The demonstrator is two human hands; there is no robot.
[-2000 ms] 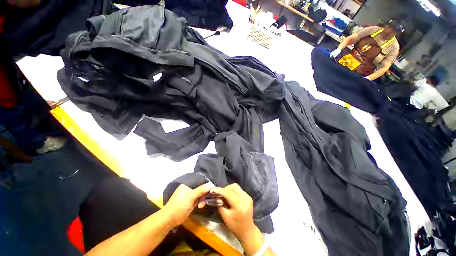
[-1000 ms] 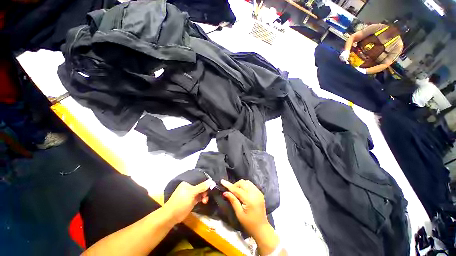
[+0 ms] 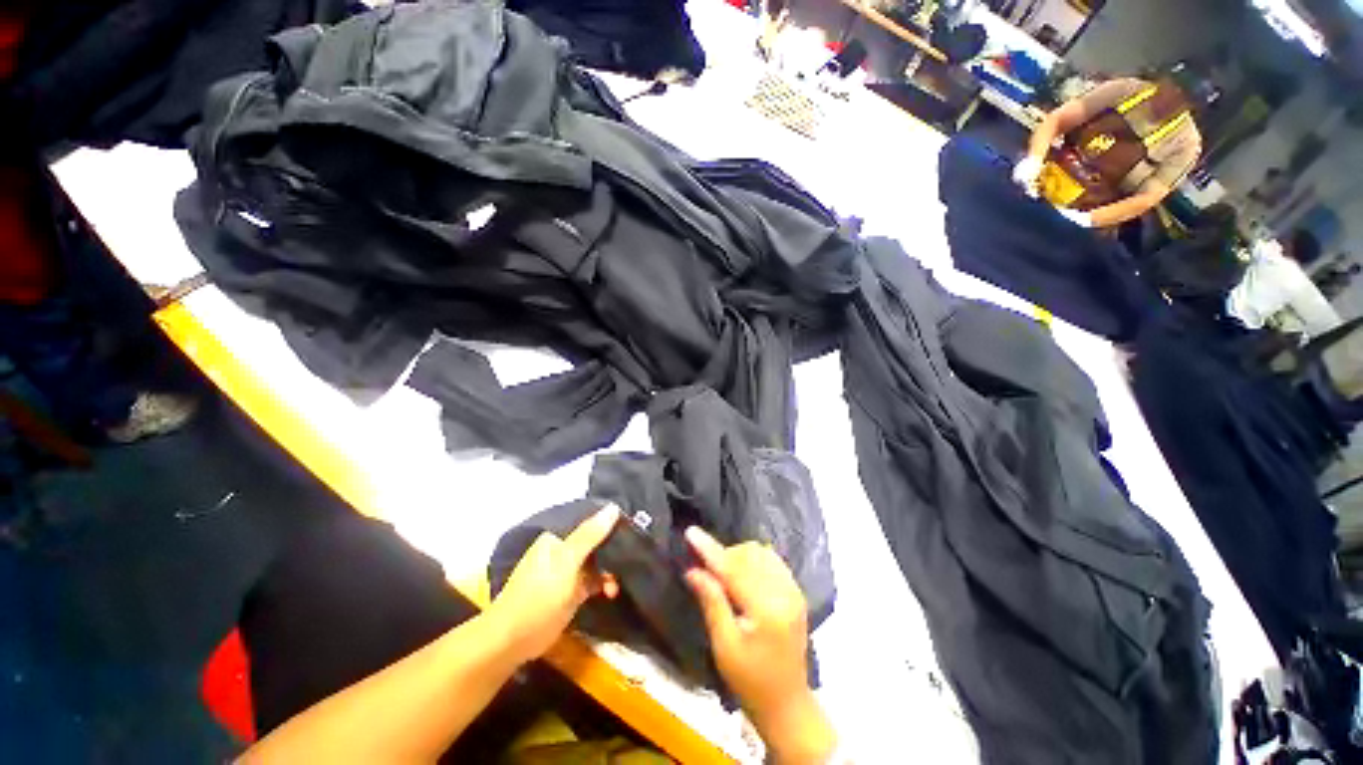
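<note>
A dark charcoal jacket [image 3: 643,284] lies bunched in a long heap across the white table. Its near end, a narrow bunched part [image 3: 658,598], lies at the table's front edge between my hands. My left hand [image 3: 556,580] pinches the cloth there between thumb and fingers. A small white spot shows on the cloth just right of my left fingertips. My right hand [image 3: 748,610] is curled over the cloth to the right, thumb and forefinger near it; whether it holds a small tool is hidden.
A second dark garment [image 3: 1017,493] is spread at right. The table's yellow edge [image 3: 284,434] runs along the front left. Across the table, a person in an apron [image 3: 1129,142] handles navy-black cloth [image 3: 1031,239]. A white basket [image 3: 785,102] stands at the back.
My right hand has moved slightly right, away from my left, after both hands were close together. The white spot has become visible between them. The heap stays in place.
</note>
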